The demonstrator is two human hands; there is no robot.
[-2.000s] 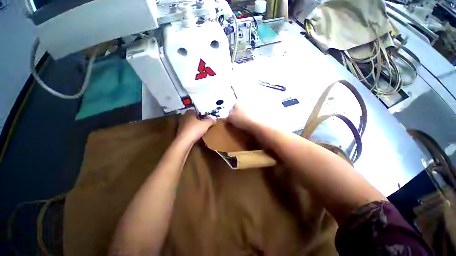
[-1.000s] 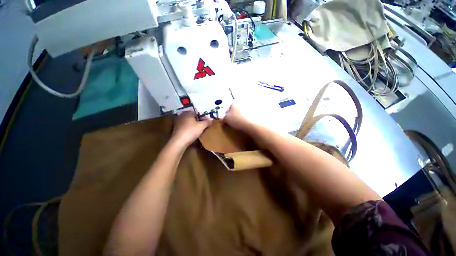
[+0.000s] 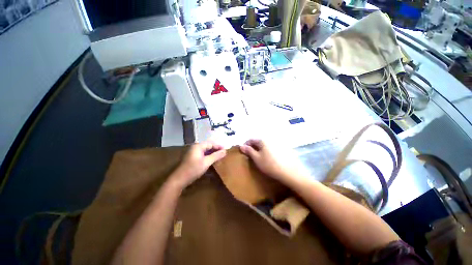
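A large brown cloth panel [image 3: 134, 181] fills the lower view. My left hand [image 3: 199, 159] pinches its top edge, thumb and fingers together. My right hand [image 3: 259, 154] pinches the same edge a little to the right. A smoother orange-brown flap [image 3: 243, 178] hangs below and between my hands, with a folded tan end [image 3: 291, 212] at its lower right. The pinched edge lies in front of the white sewing head [image 3: 216, 85], apart from the presser foot [image 3: 225, 124]. A small pale tag [image 3: 177, 229] shows on the panel.
Brown straps [image 3: 385, 176] loop up on the white table [image 3: 331, 116] at right. Dark snips [image 3: 282, 106] and a small dark flat piece [image 3: 296, 120] lie behind my right hand. A beige bag with cords [image 3: 362, 49] is at upper right. A monitor [image 3: 124, 10] stands at upper left.
Both hands and the panel edge have come away from under the sewing head, toward me. The flap's folded end has tilted downward. The camera view has shifted, showing more of the monitor.
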